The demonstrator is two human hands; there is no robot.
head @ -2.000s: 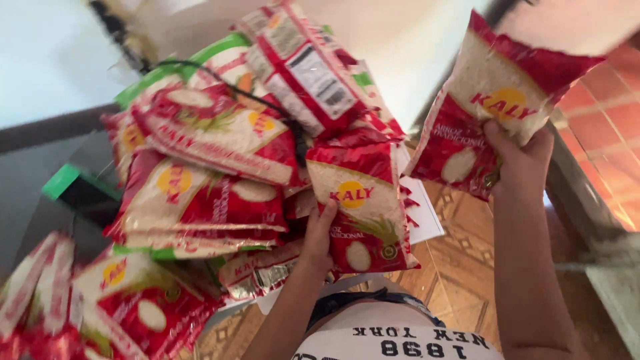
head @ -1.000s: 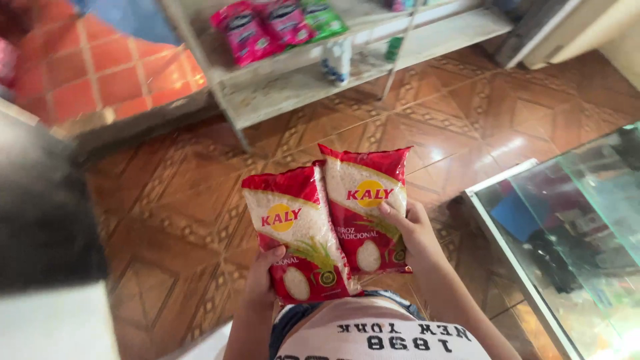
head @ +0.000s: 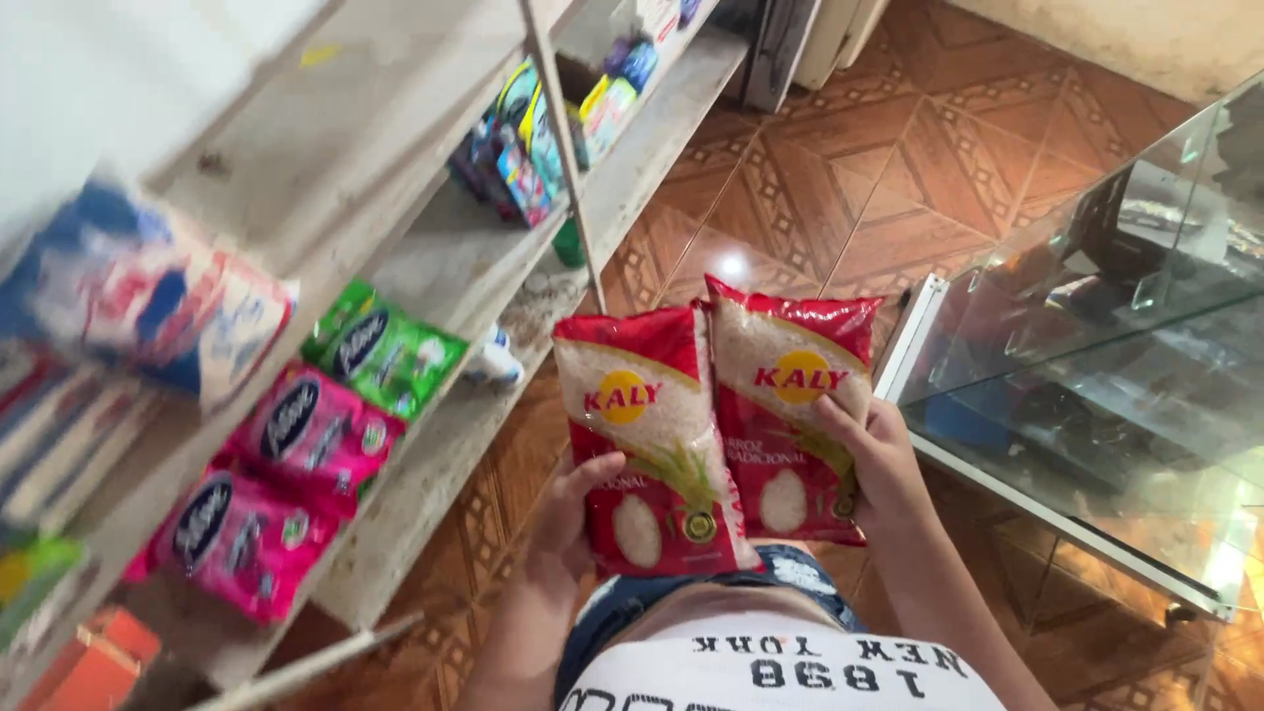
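In my left hand [head: 573, 504] is a red and clear plastic bag of rice [head: 647, 444], held by its left edge with the thumb on the front. My right hand [head: 874, 459] grips a second, matching bag of rice [head: 795, 410] by its right edge, thumb across the front. Both bags stand side by side in front of my waist, their inner edges touching, the left one slightly overlapping the right. Most of my fingers are hidden behind the bags.
A shelf unit [head: 444, 494] on the left holds pink packets [head: 311, 434], a green packet [head: 385, 351] and a blue and white bag [head: 148, 296]. A thin metal upright [head: 563, 128] stands before it. At right is a glass display case [head: 1086, 395] on the tiled floor [head: 790, 197].
Two seconds ago my hands held the bags apart beside a pile of similar bags; now the bags are together. The view has swung to the shelves and floor, which look closer than one second ago.
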